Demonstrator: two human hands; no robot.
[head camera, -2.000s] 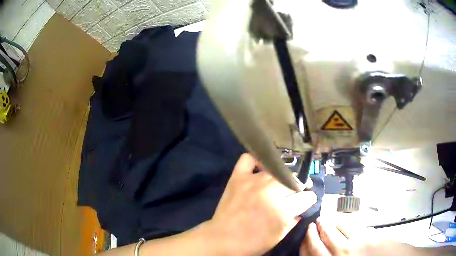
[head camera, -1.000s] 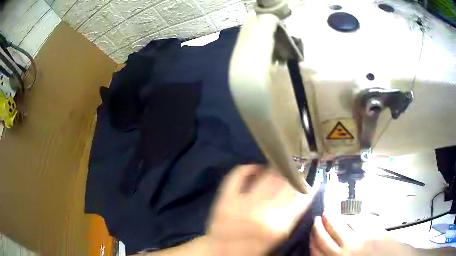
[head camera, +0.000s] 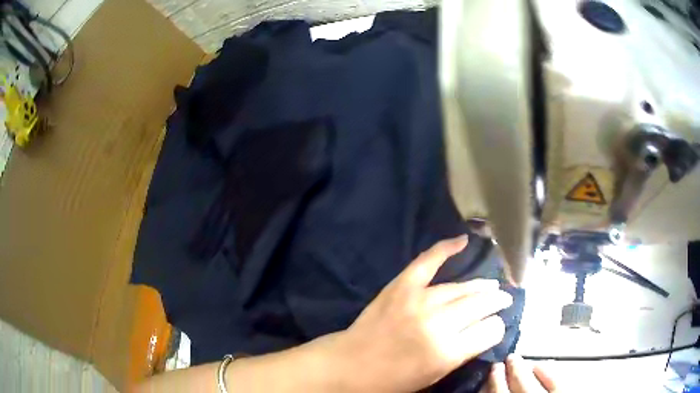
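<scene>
The dark navy garment (head camera: 368, 169) lies spread left of the cream-white sewing machine (head camera: 491, 115), with darker black pieces (head camera: 269, 169) on top of it. Its right edge runs under the machine head by the bright light. My left hand (head camera: 430, 322) lies flat on the cloth just left of the needle area, fingers spread and pressing down. My right hand (head camera: 522, 378) is at the bottom edge, mostly cut off, with fingertips at the cloth's lower right edge; whether they pinch it is unclear. The needle is hidden behind the machine's guard.
A ribbed metal knob (head camera: 576, 315) stands right of the presser area. A thin dark tool (head camera: 635, 276) and a black cord (head camera: 614, 356) lie on the white table at right. Brown cardboard (head camera: 100, 176) is at left, with a yellow plug (head camera: 21, 115). A brick-patterned wall is behind.
The view has shifted, so the machine sits farther right. My left hand has flattened and spread over the cloth. My right hand is lower, with less of it showing.
</scene>
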